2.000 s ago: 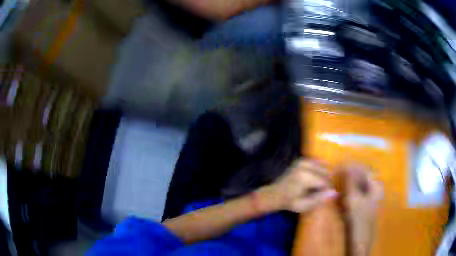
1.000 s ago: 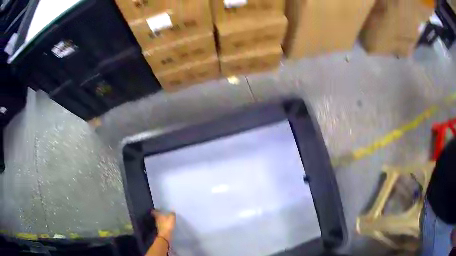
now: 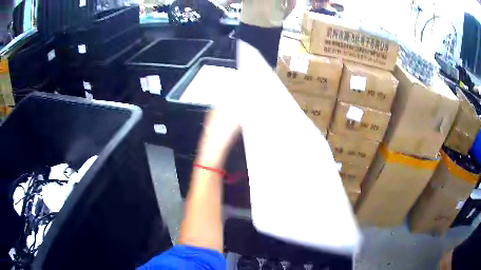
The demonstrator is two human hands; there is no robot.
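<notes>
A large white sheet (image 3: 295, 169) stands tilted in the middle of the view, its lower edge over a dark tote. My left hand (image 3: 221, 132), with a red string at the wrist and a blue sleeve, holds the sheet by its left edge; the fingers are blurred and partly hidden. At the bottom edge, a cut-off strip of a tray with dark round parts (image 3: 285, 263) shows under the sheet. My right hand is not in view.
A large black bin (image 3: 124, 137) with white covers and dark cables (image 3: 53, 195) stands at left. Stacked black totes (image 3: 158, 79) stand behind, one holding a white sheet. Stacked cartons (image 3: 364, 126) stand at right. People are partly visible at the back and right edge.
The view has turned from the tote on the floor to the bins and cartons. My left hand has gone from the tote's rim to holding the raised white sheet.
</notes>
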